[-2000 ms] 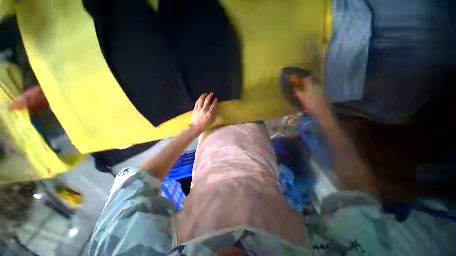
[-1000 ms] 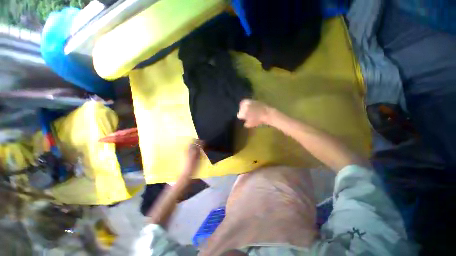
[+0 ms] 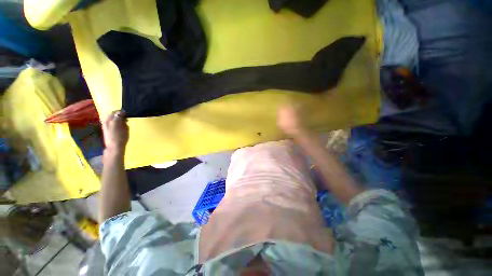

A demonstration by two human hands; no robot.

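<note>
A black garment [image 3: 156, 81] lies on the yellow table cover [image 3: 243, 126], with one long narrow leg stretched to the right and another part running to the far side. My left hand [image 3: 116, 129] grips the garment's near left corner at the table's left end. My right hand [image 3: 291, 119] is blurred, just below the stretched leg near the front edge; I cannot tell whether its fingers are closed. The iron [image 3: 402, 86] is dim and blurred, parked right of the cover, with orange-red on its handle.
Another black garment piece [image 3: 299, 5] lies at the far side. Grey-blue cloth [image 3: 400, 35] hangs at the right end. A blue crate [image 3: 209, 200] and black cloth [image 3: 159, 177] are below the near edge. Yellow cloth [image 3: 46, 135] and a red pointed thing [image 3: 75, 112] are at left.
The black garment has gone from lying lengthwise to having one leg spread rightward across the cover. My left hand has moved to its left corner. The iron went from my right hand to the right end.
</note>
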